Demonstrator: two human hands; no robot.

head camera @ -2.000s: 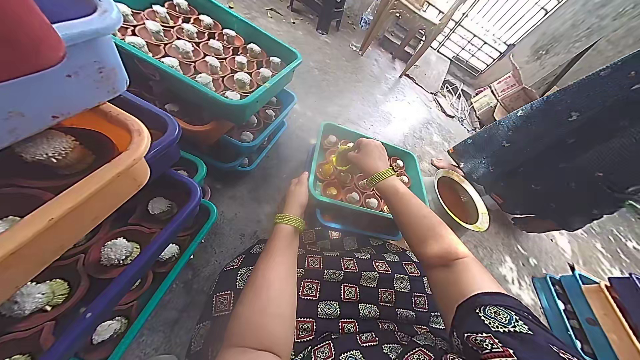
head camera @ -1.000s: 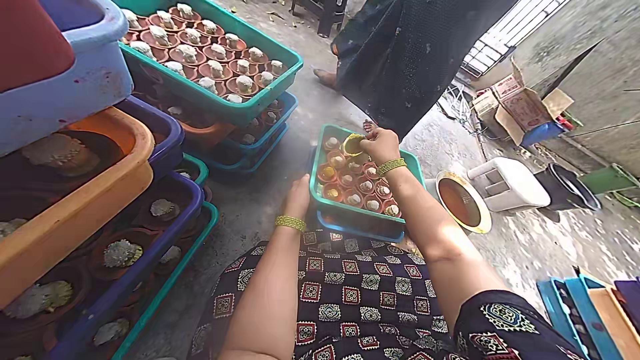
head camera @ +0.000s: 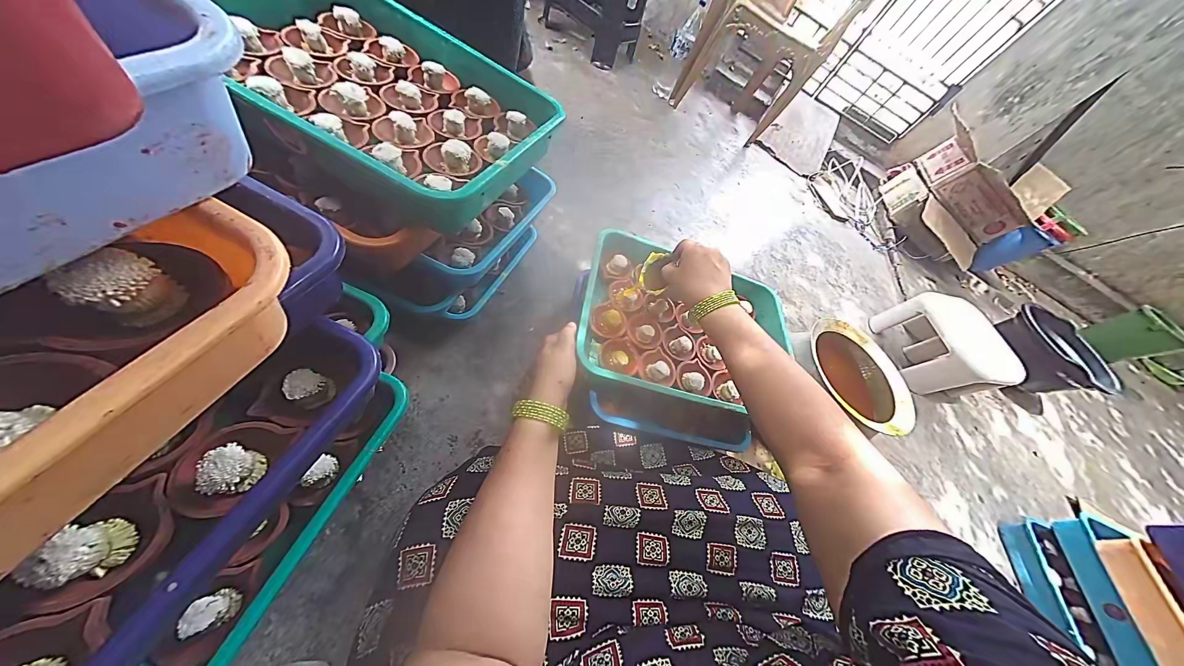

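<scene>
A green plastic tray (head camera: 775,319) holds small clay cups (head camera: 647,331) with whitish, dome-like contents, a few of them yellow. It sits on a blue tray (head camera: 671,430) before my knees. My right hand (head camera: 696,273) is over the far part of the green tray, its fingers closed on a small yellow-stained cup (head camera: 655,273), tilted above the clay cups. My left hand (head camera: 555,365) is at the tray's left wall; its fingertips are partly hidden, so a grip cannot be made out.
Stacked trays of filled clay cups stand at left, topped by a green tray (head camera: 532,139). To the right are a basin of brown liquid (head camera: 853,375), a white stool (head camera: 962,342), a dark bucket (head camera: 1054,347) and cardboard boxes (head camera: 980,199). More trays (head camera: 1091,573) lie lower right.
The person in a dark patterned garment, at upper centre a second ago, has left that spot. My right hand has shifted left over the tray with the yellow-stained cup. My left hand stays at the tray's side.
</scene>
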